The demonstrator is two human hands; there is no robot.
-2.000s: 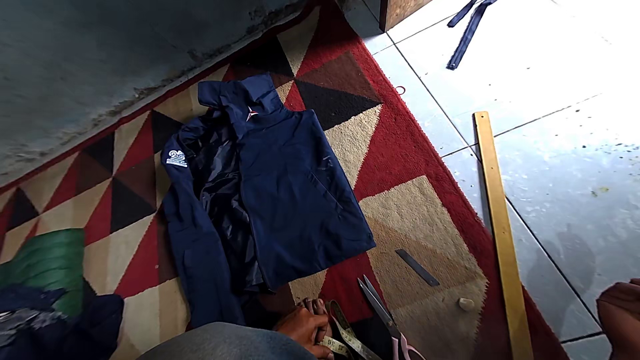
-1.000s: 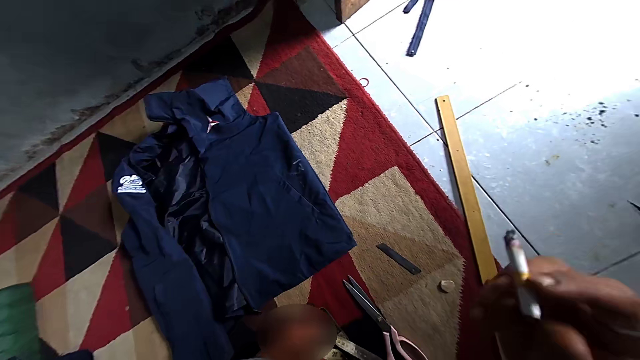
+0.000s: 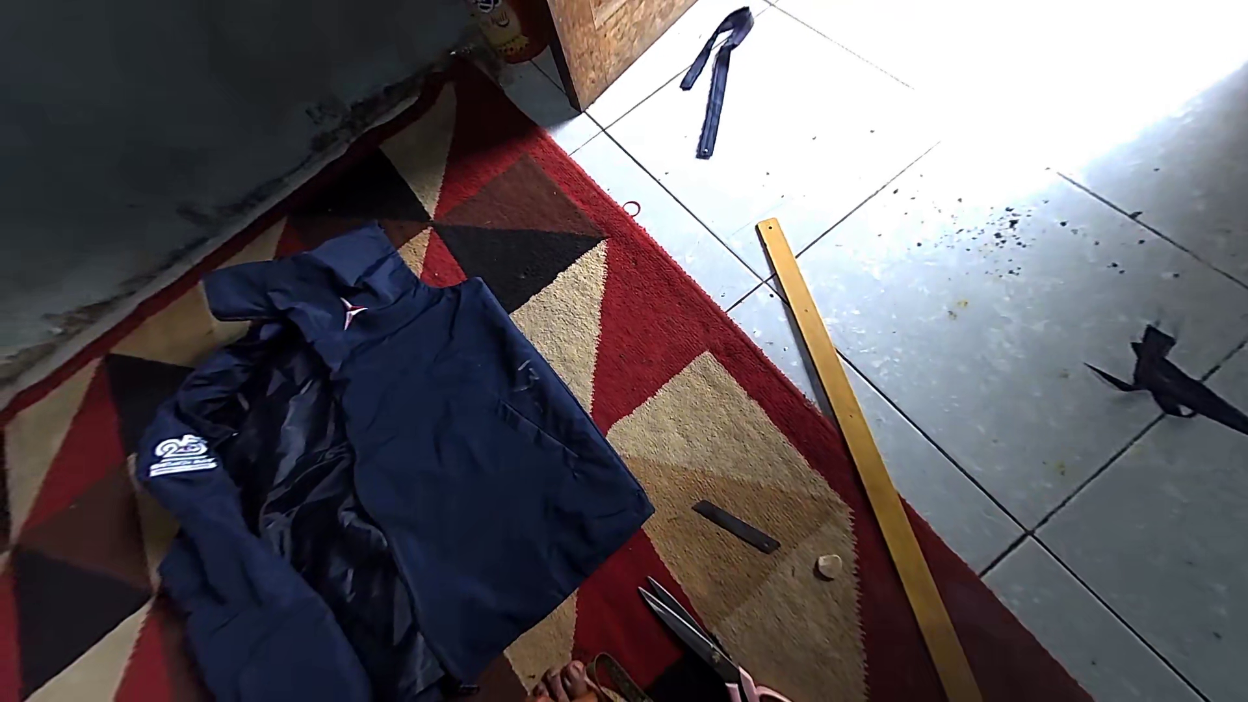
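Neither of my hands can be made out. A dark blue jacket (image 3: 468,439) lies partly unzipped on the patterned carpet, its shiny black lining showing and a white emblem on the sleeve at left. Metal scissors with pink handles (image 3: 692,639) lie with parted blades below its lower right corner. Beside them, at the bottom edge, are what look like the toes of a bare foot (image 3: 564,682) and part of a tape measure (image 3: 619,678). A short dark flat strip (image 3: 736,526) and a small pale piece of chalk or similar (image 3: 829,566) rest on the carpet.
A long yellow ruler (image 3: 858,429) spans the carpet's right edge and the tiles. Dark fabric strips (image 3: 717,97) and another dark scrap (image 3: 1175,380) lie on the tiles, with dark specks around. A wooden board edge (image 3: 614,39) and a wall (image 3: 195,127) stand at the back.
My right hand, which held a lit cigarette one second ago, has left the view. The blurred shape near the scissors is gone too. The jacket has stayed in place.
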